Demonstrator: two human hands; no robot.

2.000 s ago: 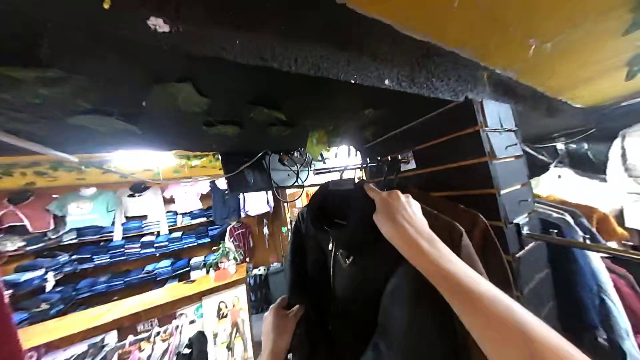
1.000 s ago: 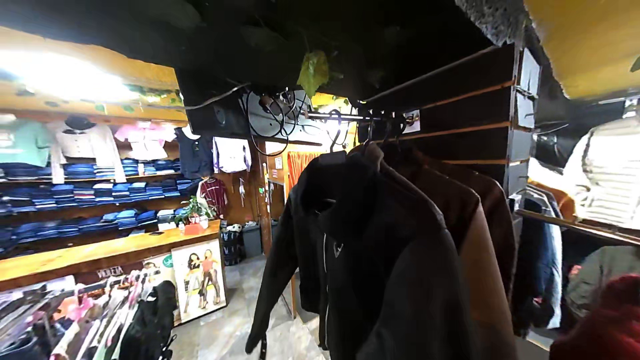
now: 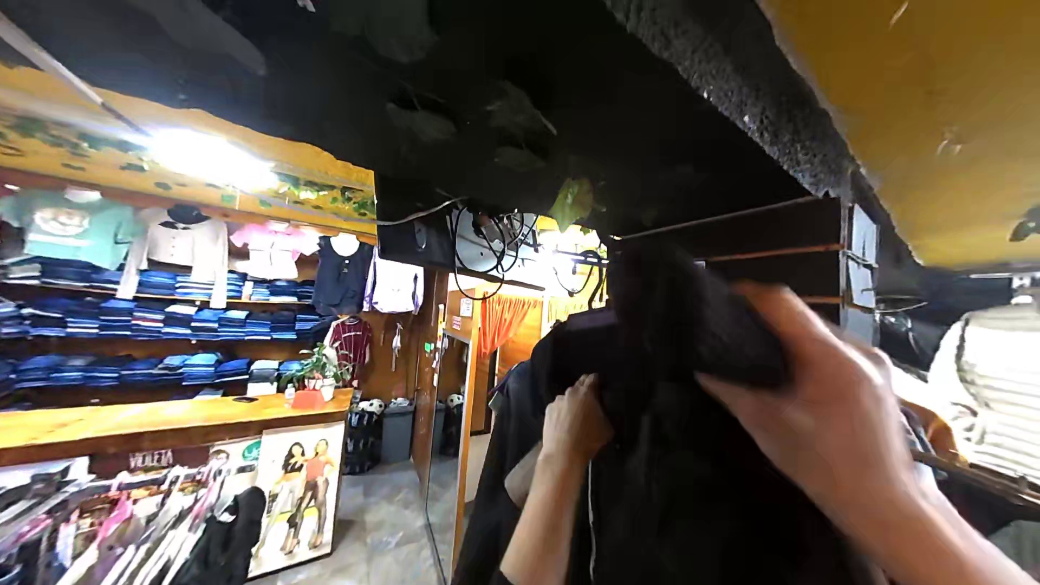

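A black jacket hangs in front of me at the centre right, its collar part raised close to the camera. My right hand grips the dark collar or shoulder from the right, thumb below and fingers above; it is slightly blurred. My left hand, with its fingers curled, is on the dark cloth lower down at the left; what exactly it pinches is hidden. Behind the collar, a black hanger hook shows on the rail. More dark clothing hangs behind the jacket at its left side.
A wooden counter stands at the left, with a potted plant on it and a rack of hangers below. Folded jeans fill shelves behind. Looped cables hang ahead. A slatted black panel and light striped garment are right.
Both hands, out of view one second ago, are now on dark clothing. The black jacket's collar part is now higher and closer to the camera. The view has shifted.
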